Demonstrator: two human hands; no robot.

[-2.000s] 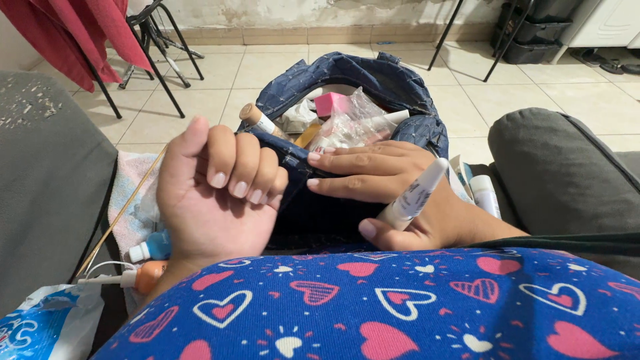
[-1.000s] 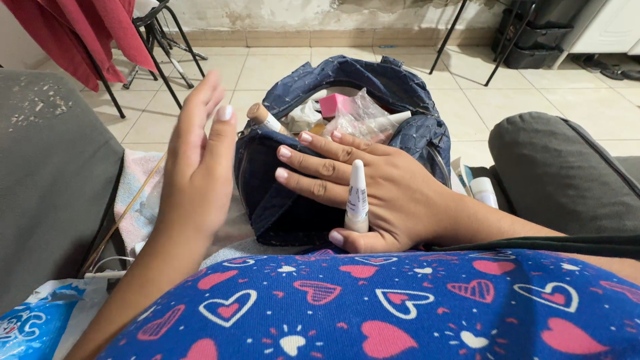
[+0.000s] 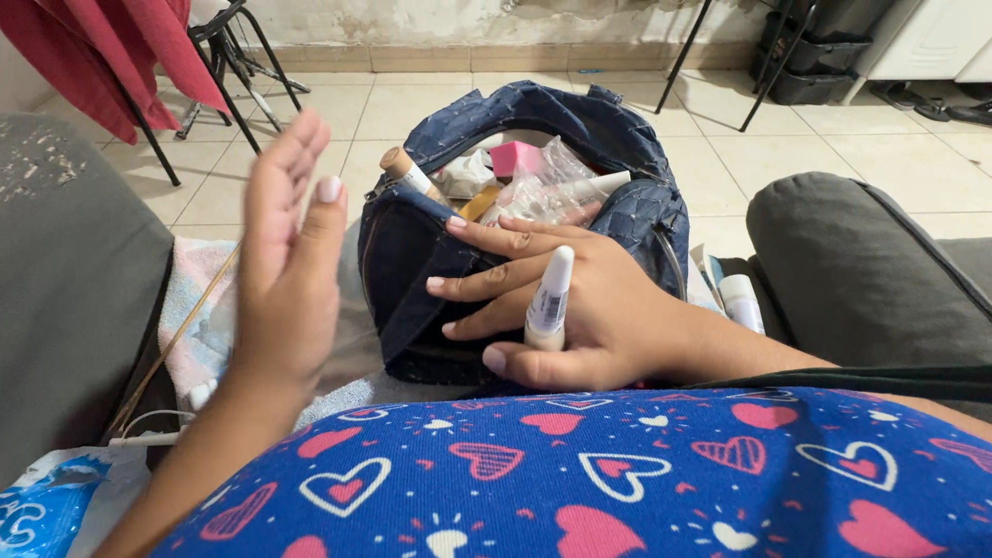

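Observation:
My right hand (image 3: 573, 302) lies spread, palm down, over the front edge of an open blue quilted fabric bag (image 3: 418, 271). A small nail polish bottle (image 3: 550, 298) with a white cap stands upright, held between its thumb and the side of the hand. My left hand (image 3: 291, 240) is raised left of the bag, slightly blurred, fingers up and thumb apart, holding nothing. Inside the bag are a bottle with a tan cap (image 3: 411, 172), a pink block (image 3: 515, 159), crumpled clear plastic (image 3: 542, 190) and a white tube (image 3: 593, 186).
Grey padded armrests flank me, left (image 3: 70, 256) and right (image 3: 868, 271). Beside the bag lie a pastel towel (image 3: 194, 287), a thin wooden stick (image 3: 182, 337), a blue and white packet (image 3: 54, 504) and a white bottle (image 3: 742, 302). A black-legged stool (image 3: 225, 46) stands beyond, near a red cloth (image 3: 116, 54).
My left hand has gone from loosely curled fingers to an upright, extended hand. My right hand has spread its fingers over the bag's front edge, and the polish bottle has turned from slanted to upright.

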